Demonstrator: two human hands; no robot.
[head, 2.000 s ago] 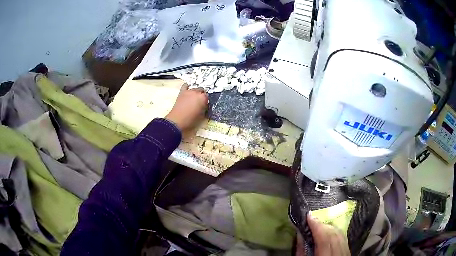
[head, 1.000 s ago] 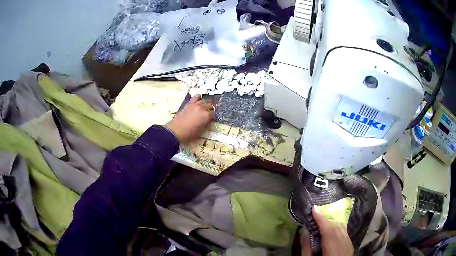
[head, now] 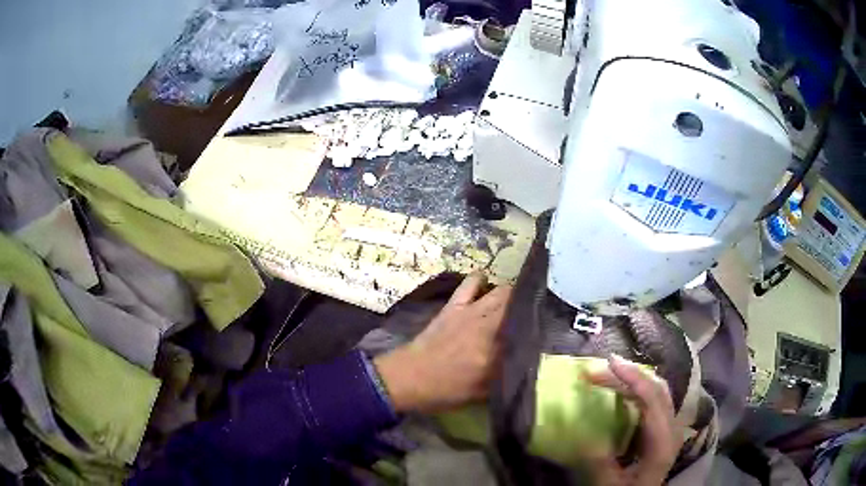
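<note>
A dark ribbed fabric [head: 520, 365] of the garment lies under the head of the white JUKI machine [head: 669, 152], around the small metal work clamp [head: 587, 323]. A lime-green panel [head: 574, 403] faces up in front of the clamp. My left hand [head: 456, 346] is at the left side of the dark fabric, its fingertips at the fabric's edge; whether it grips is hidden. My right hand [head: 641, 418] is on the lime-green panel with its fingers bent, partly blurred; I cannot tell whether it pinches cloth.
Small white pieces [head: 389, 133] lie spread on the dark patch of the table [head: 256, 176], one apart from the rest. A marked plastic bag [head: 356, 57] is behind them. Grey-brown and lime garments [head: 104, 294] heap at the left. A control panel [head: 826, 233] stands right of the machine.
My left hand has moved from the white pieces down and right to the dark fabric. My right hand has shifted on the lime-green panel, which now shows wider. The view has shifted slightly.
</note>
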